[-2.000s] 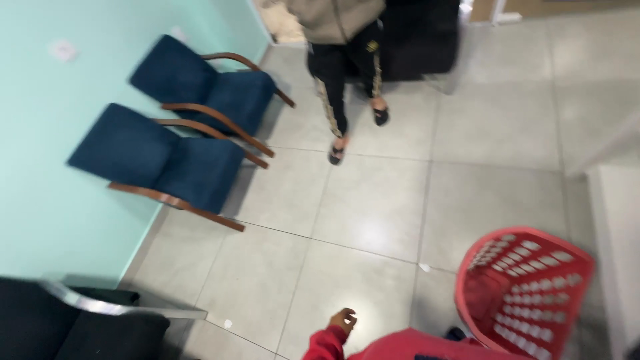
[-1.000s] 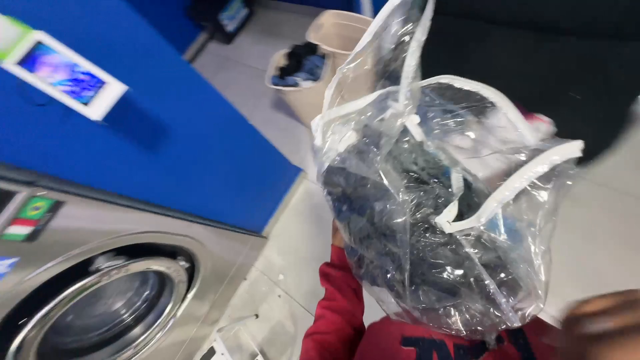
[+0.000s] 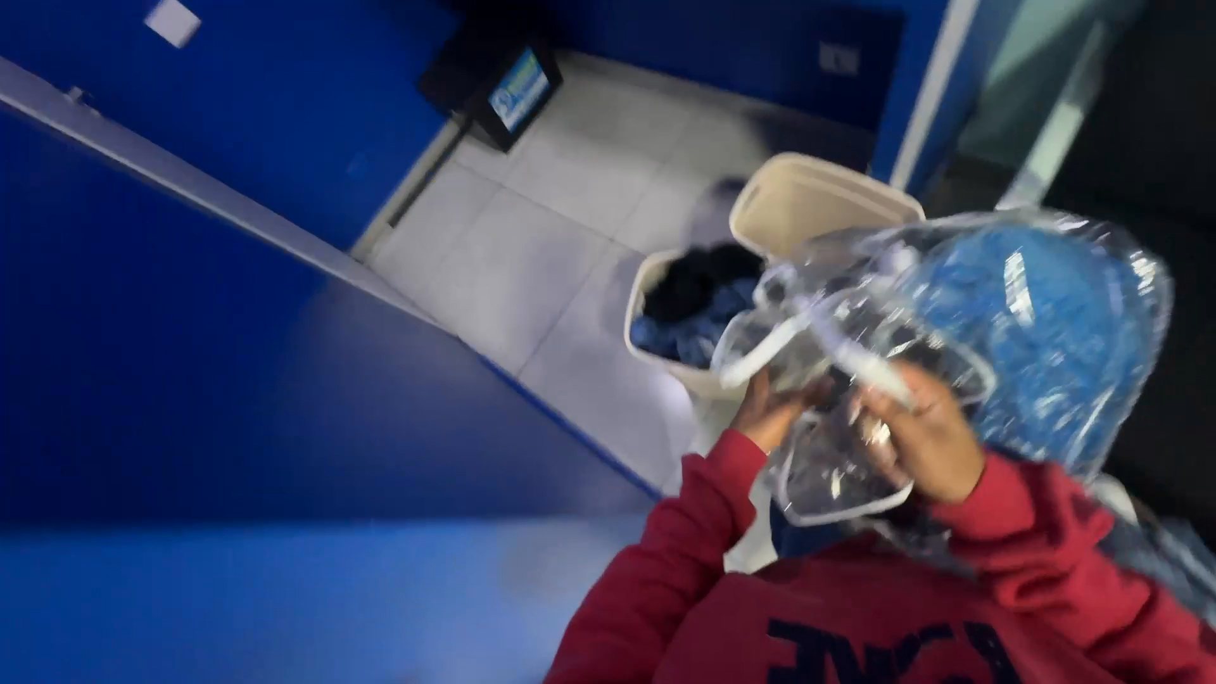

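Observation:
In front of my red sweatshirt is a clear plastic bag (image 3: 1130,313) with white-trimmed edges. Blue fabric (image 3: 1035,294) bulges inside its right part, seen through the film. My right hand (image 3: 926,427) closes on the bag's white-edged opening. My left hand (image 3: 774,408) is at the left side of the same opening, its fingers partly behind the film and pinching it. Beyond the bag, on the tiled floor, stands a beige plastic laundry basket (image 3: 638,328) with dark and blue clothes (image 3: 698,294) in it.
A second beige basket (image 3: 817,195) is next to the first. A black box with a lit or printed panel (image 3: 518,90) stands by the far blue wall. A blue partition (image 3: 237,399) fills the left side. Something dark lies along the right edge, with grey-blue fabric (image 3: 1173,560) low down.
The view has swung a lot. One second ago the bag hung upright with dark contents showing; now it lies to the right, blue contents showing, with both my hands at its opening.

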